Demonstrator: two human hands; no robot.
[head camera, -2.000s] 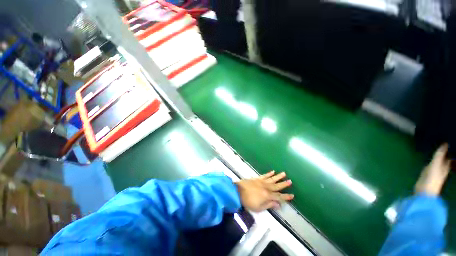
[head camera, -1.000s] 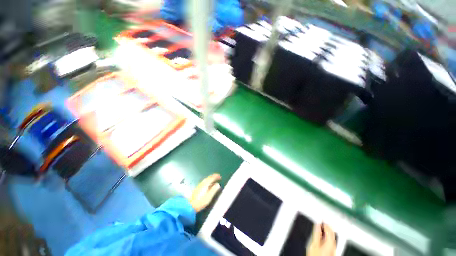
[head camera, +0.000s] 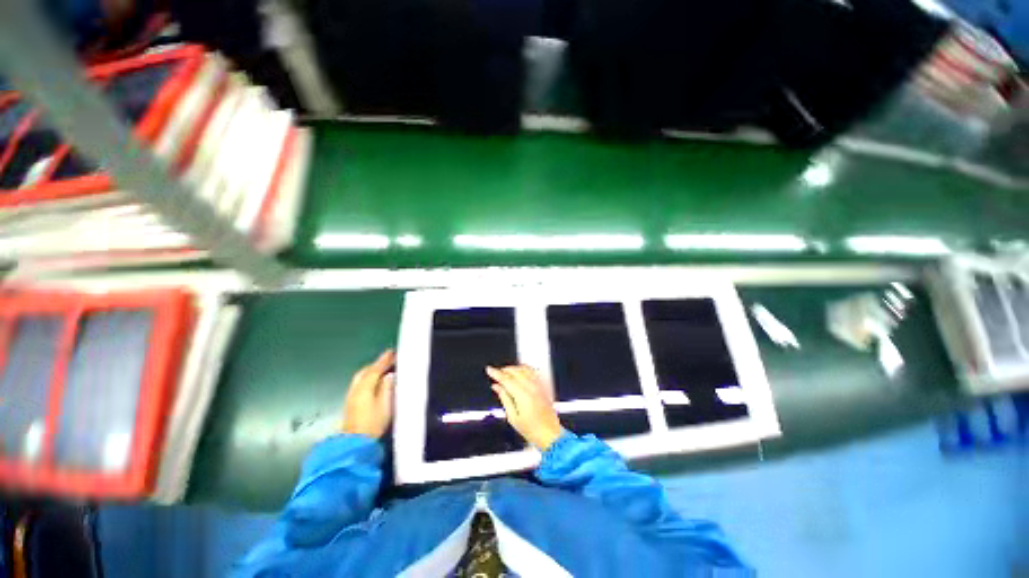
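Observation:
A white foam tray (head camera: 530, 339) lies on the dark green bench before me, with three glossy black panels side by side. My left hand (head camera: 370, 395) is at the tray's left edge, fingers bent against or beside it; its grip is hidden. My right hand (head camera: 524, 403) lies over the right part of the left black panel (head camera: 468, 356), fingers spread a little, with nothing visible in it. The middle panel (head camera: 592, 356) and the right panel (head camera: 686, 344) carry white light streaks.
Red tray (head camera: 164, 395) tops a stack at left; another red and white stack (head camera: 271, 169) stands behind it. A pale rail (head camera: 564, 277) borders the green belt (head camera: 542, 192). White scraps (head camera: 775, 326), a small whitish item (head camera: 860, 321) and another tray (head camera: 966, 327) lie right. Dark covers (head camera: 677, 68) are beyond.
The view has swung right and levelled, bringing the whole white tray in. My left hand has come to the tray's left edge. My right hand is now over the left panel.

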